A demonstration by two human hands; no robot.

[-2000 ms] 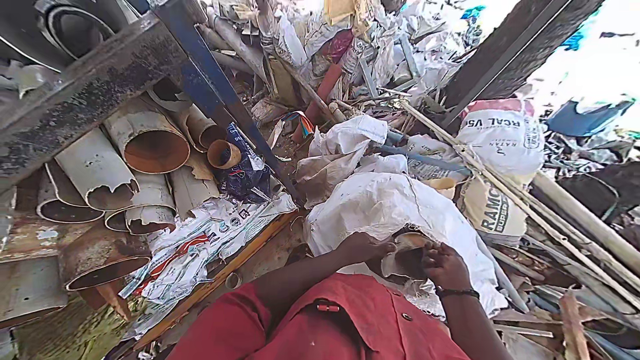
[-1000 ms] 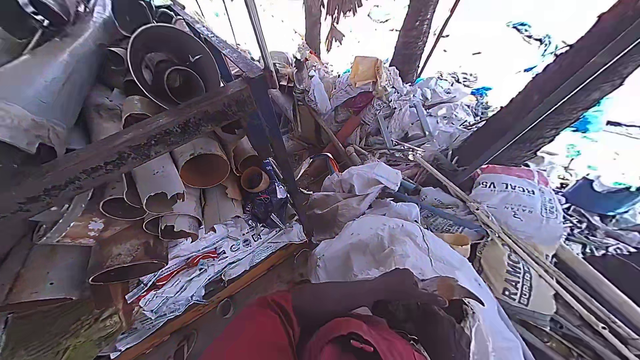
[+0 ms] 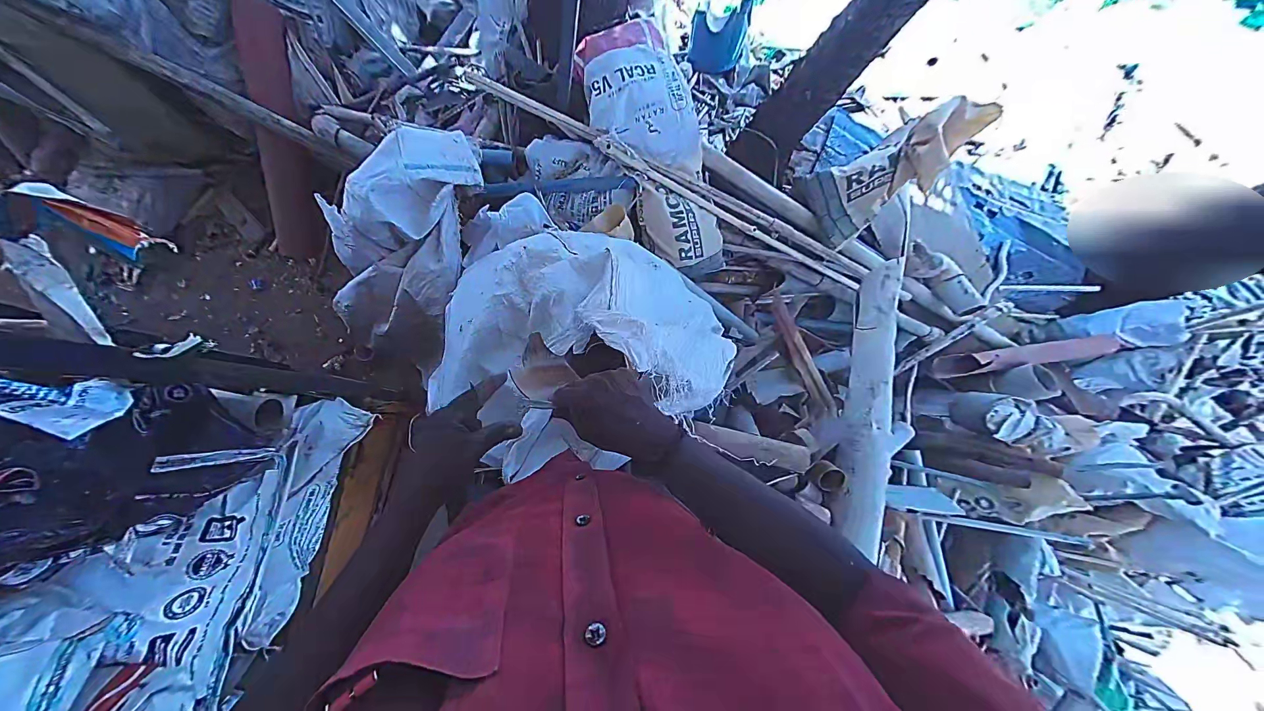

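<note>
A bulging white woven sack stands against the front of my red shirt, its frayed mouth facing me. My right hand is at this mouth, its fingers closed on the edge of a pale tan piece, whose material I cannot make out. At the sack's left side, my left hand has its thumb and fingers spread near the same piece; whether it grips anything is unclear. A dark gap shows in the sack's mouth just above my right hand. The inside is hidden.
Long thin poles cross behind the sack. A pale branch stands at the right amid broken pipes and scraps. Printed sacks lie beyond. At left are a dark beam and flattened printed sacking.
The view has swung to the right and down. My hands, one holding a small pale piece over the sack a second ago, are now both low at its mouth.
</note>
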